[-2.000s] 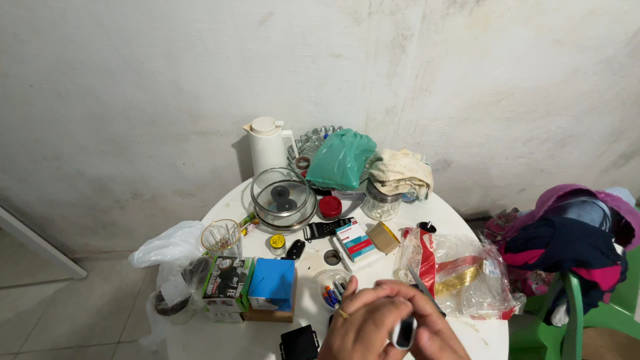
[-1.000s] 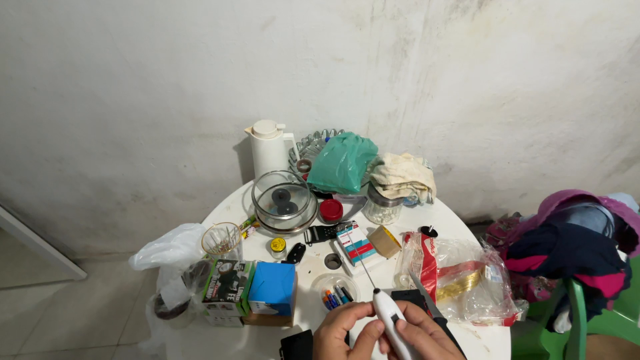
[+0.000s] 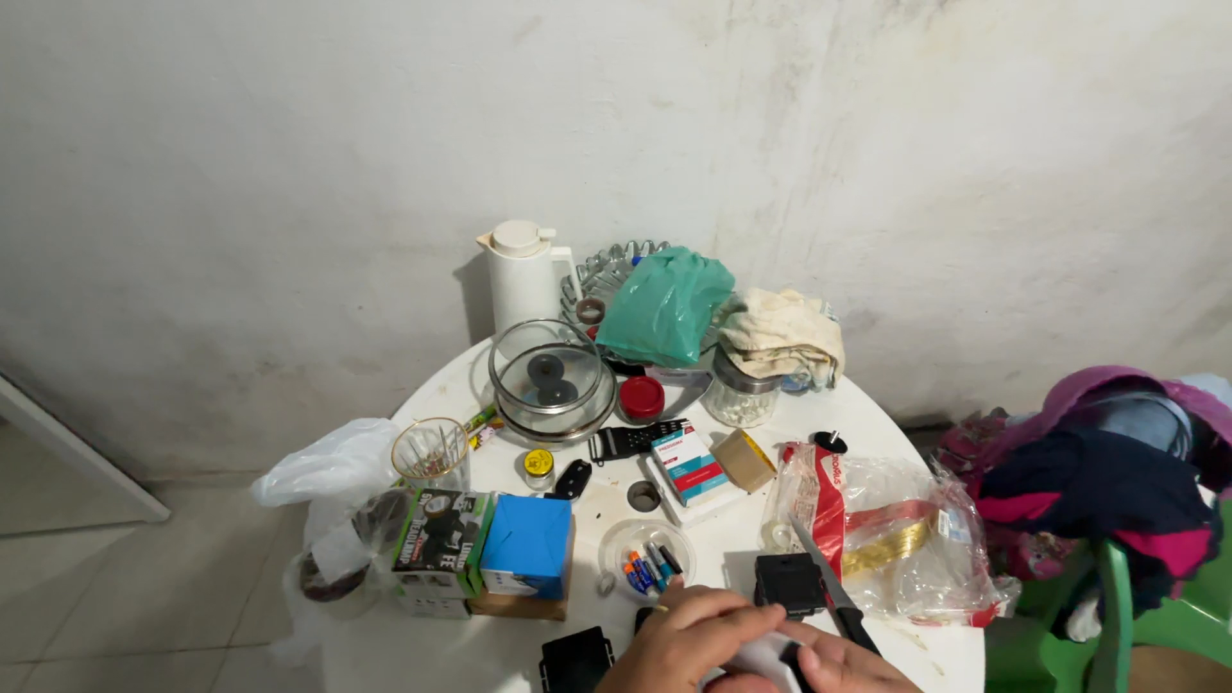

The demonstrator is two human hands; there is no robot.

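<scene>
At the bottom edge, my left hand (image 3: 688,640) and my right hand (image 3: 833,664) meet around a white handheld device (image 3: 767,662) with a dark part. Fingers cover most of it, so its exact kind cannot be told. Just beyond my right hand lie a black plastic case (image 3: 789,584) and a knife (image 3: 835,592) with a dark handle. Another black plastic case (image 3: 577,660) is left of my left hand. Above my left hand sits a round clear container (image 3: 689,549) with small colored pens or tubes (image 3: 654,570).
The round white table (image 3: 433,664) holds a blue box (image 3: 526,547), glass lids (image 3: 549,385), a white thermos jug (image 3: 521,289), a green plastic bag (image 3: 669,306), a glass jar (image 3: 741,399) and clear packaging (image 3: 895,549). Clothes (image 3: 1088,481) lie on a green chair (image 3: 1107,597) at right.
One second ago the white device pointed up with a thin rod at its tip; now my hands cover most of it and no rod shows. The black case near the knife is more exposed.
</scene>
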